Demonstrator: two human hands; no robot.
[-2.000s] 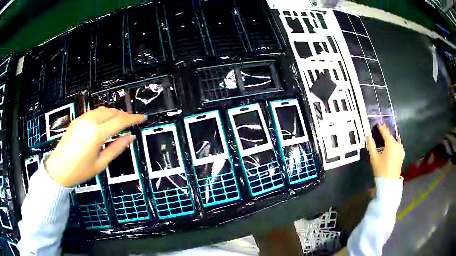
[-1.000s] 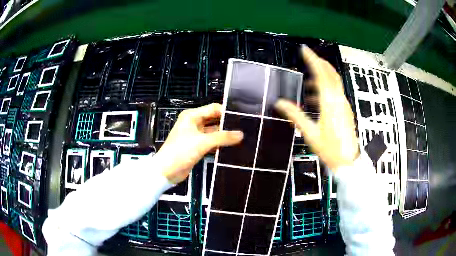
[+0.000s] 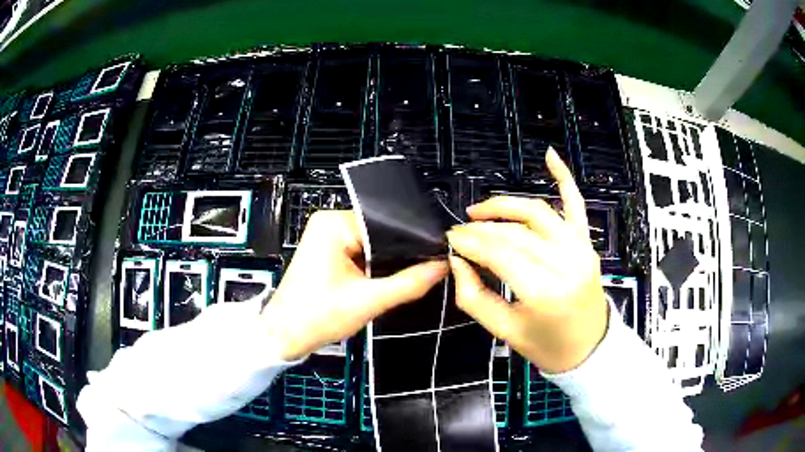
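My left hand (image 3: pixel 331 287) holds the black-celled sticker sheet (image 3: pixel 410 353) by its left part, thumb on top. The sheet hangs down past the bottom edge of the picture, and its upper end is bent. My right hand (image 3: pixel 538 282) pinches at the sheet's right side, its fingertips meeting my left thumb tip; its index finger points up. Whether a piece is lifted there is hidden by the fingers. Below lie phone front housings (image 3: pixel 216 219), some with teal edges and white window borders, and a back row of dark housings (image 3: pixel 406 110) in the black blister tray (image 3: pixel 128 190).
A neighbouring filled tray (image 3: pixel 66 225) lies at the left. At the right are a white lattice sheet (image 3: pixel 653 309) with a dark loose piece (image 3: pixel 679 259) on it, and spare black-celled sheets (image 3: pixel 746 265). A pale metal post (image 3: pixel 741 62) stands at upper right, beyond the tray.
One second ago my right hand was apart from the sheet's right edge, blurred; now its fingertips meet my left thumb at the sheet. The sheet's upper end has bent and its upper right cell no longer shows.
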